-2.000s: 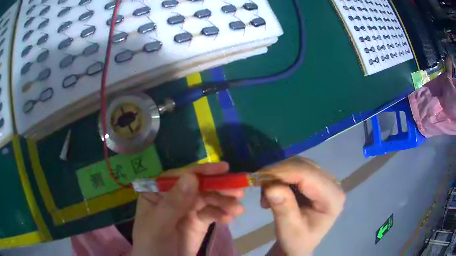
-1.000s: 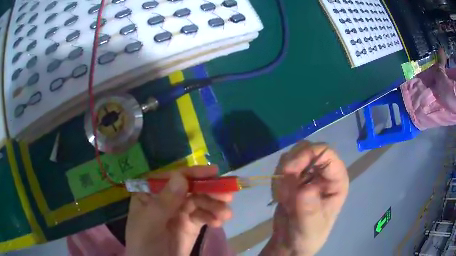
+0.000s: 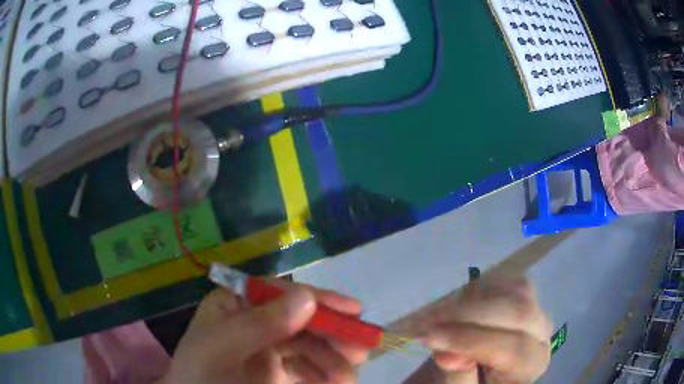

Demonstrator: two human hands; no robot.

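Observation:
My left hand point(image 3: 277, 334) grips the red test probe point(image 3: 330, 322), tilted down to the right, its silvery rear end up left and thin gold pins at its tip. My right hand point(image 3: 487, 330) is closed, with its fingertips at the outer ends of the pins; whether they pinch them is blurred. Small dark ends, looking like the tweezers point(image 3: 474, 274), show above and below this hand; the rest is hidden in it. The probe's red wire point(image 3: 178, 90) runs up across the round metal base point(image 3: 139, 176) with its brass insert point(image 3: 187, 156).
Stacked white foam trays point(image 3: 322, 56) hold rows of oval parts at upper left. A blue cable point(image 3: 375, 111) leaves the base. A green label point(image 3: 127, 251) and a white pointed piece point(image 3: 77, 196) lie nearby. Another tray point(image 3: 570, 94), a blue stool point(image 3: 566, 221) and a pink sleeve point(image 3: 645, 169) are at right.
The probe has swung from nearly level to tip-down. My right hand has moved lower and right, then turned and closed around the tweezers. The view has shifted slightly.

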